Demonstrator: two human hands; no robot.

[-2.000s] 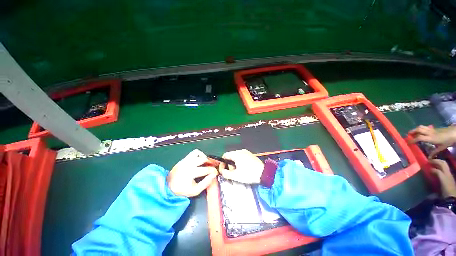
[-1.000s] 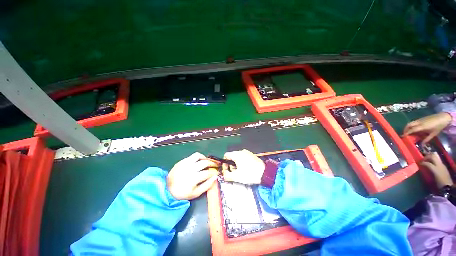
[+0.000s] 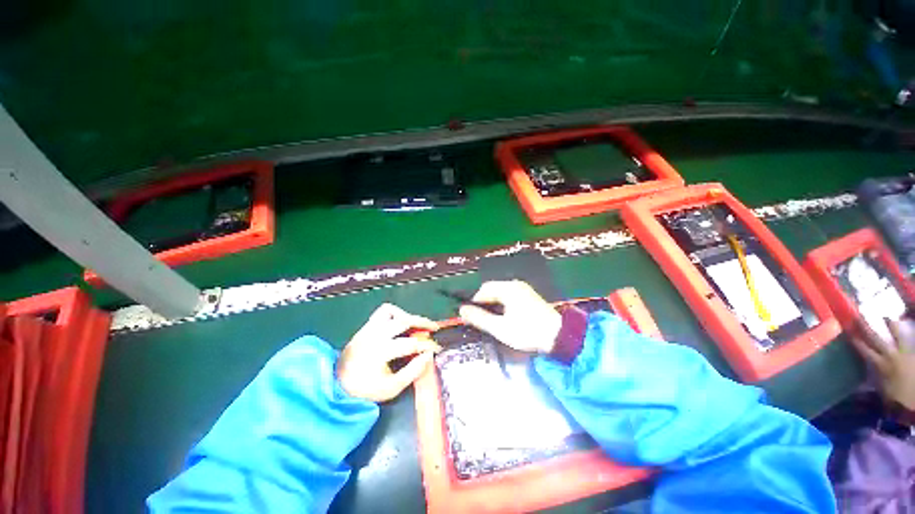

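Note:
A tablet assembly [image 3: 502, 407] with a bright, glaring inner block sits in a red-orange frame [image 3: 429, 442] on the bench in front of me. My left hand [image 3: 383, 353] is at the frame's upper left corner, fingertips closed around something small and orange-brown, too small to name. My right hand [image 3: 517, 317] is above the tablet's top edge and holds dark tweezers [image 3: 456, 296], their thin end pointing left, apart from my left hand. My right forearm hides the tablet's right part.
Framed tablets [image 3: 592, 173] and an unframed tablet [image 3: 406, 183] lie on the green belt. Another framed tablet [image 3: 747, 286] with a yellow-orange cable lies right. Red frames [image 3: 50, 402] stand left, near a pale post [image 3: 90, 216]. Another person's hand [image 3: 893, 361] is at far right.
My right hand has moved right, away from my left hand, and the tweezers now show apart from it. The tablets on the belt have shifted right. The neighbour's framed tablet shows more fully.

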